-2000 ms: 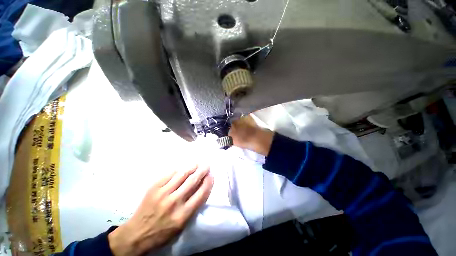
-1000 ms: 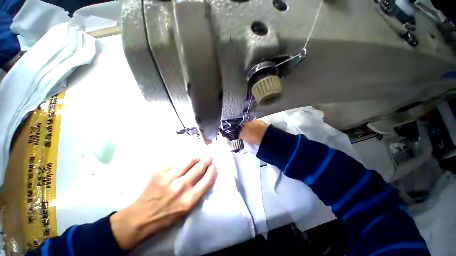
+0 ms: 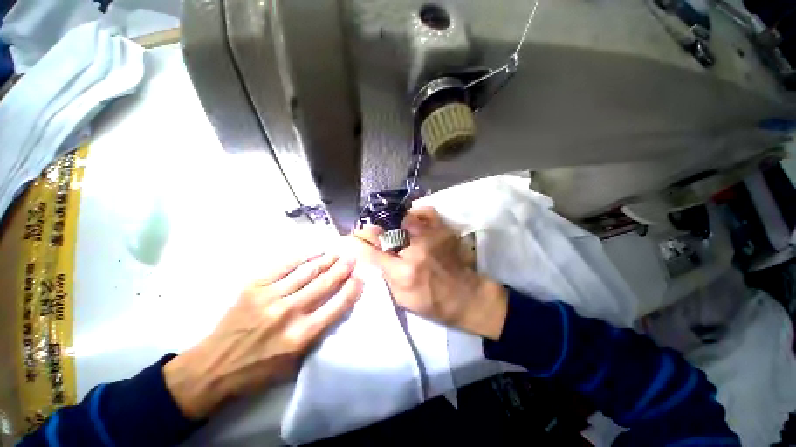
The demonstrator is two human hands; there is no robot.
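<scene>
The white garment piece (image 3: 349,375) lies under the machine foot and hangs over the table's front edge. My left hand (image 3: 279,323) rests flat on it, left of the needle area, fingertips towards the foot. My right hand (image 3: 436,266) is at the presser foot (image 3: 384,208), its thumb and fingers around the small ribbed grey knob (image 3: 395,240); whether it pinches cloth is hidden. The cream-grey sewing machine head (image 3: 559,105) stands over the work, with a beige ribbed dial (image 3: 449,129) and white thread (image 3: 526,37). Glare washes out the cloth near the needle.
A stack of long white strips (image 3: 65,100) lies at the upper left. Yellow printed tape (image 3: 48,288) runs down the table's left side. More white cloth (image 3: 559,253) lies behind my right hand. White cloth (image 3: 751,349) also shows at the far right.
My right hand has come forward from behind the foot to its front right, so more of it shows. My left hand stays on the cloth. The camera view has shifted.
</scene>
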